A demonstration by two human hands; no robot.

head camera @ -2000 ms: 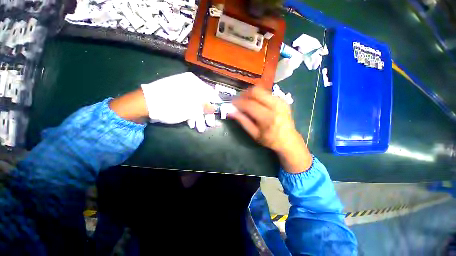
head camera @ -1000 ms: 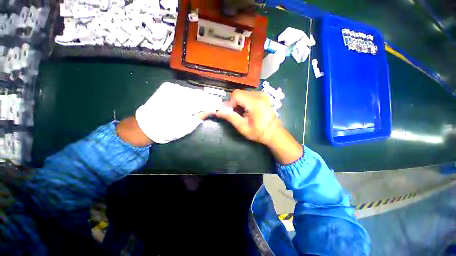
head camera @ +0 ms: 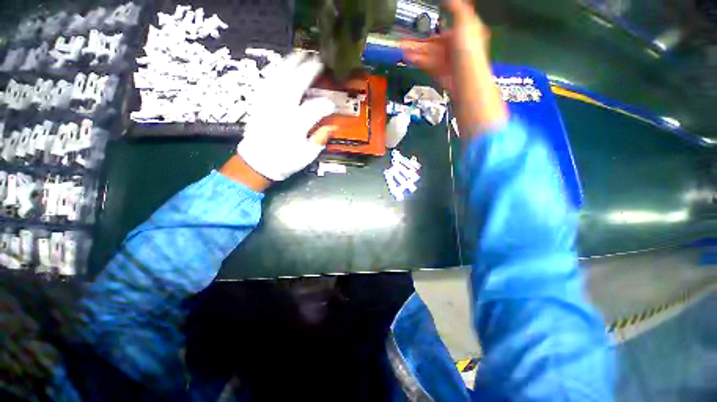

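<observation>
My gloved left hand (head camera: 284, 122) is at the left side of the orange press base (head camera: 377, 118), its fingertips at the silvery-white fixture (head camera: 343, 102); whether it holds a part cannot be told. My bare right hand (head camera: 452, 49) is raised at the top, blurred, by a blue bar or handle (head camera: 384, 53) beside the press; its grip is unclear. The dark olive press head (head camera: 343, 35) stands over the fixture and hides part of it. A white part (head camera: 331, 168) lies in front of the base. Several white parts (head camera: 402, 175) lie to its right.
A dark tray heaped with white parts (head camera: 189, 74) is left of the press. Pocketed trays of white parts (head camera: 51, 149) stand far left. A crumpled wipe (head camera: 425, 102) is right of the base. The blue tray (head camera: 553, 129) is partly hidden by my right arm.
Both hands have moved apart from in front of the base. My left has gone up to the fixture, my right up beside the press head. The view has shifted, showing more of the trays at left.
</observation>
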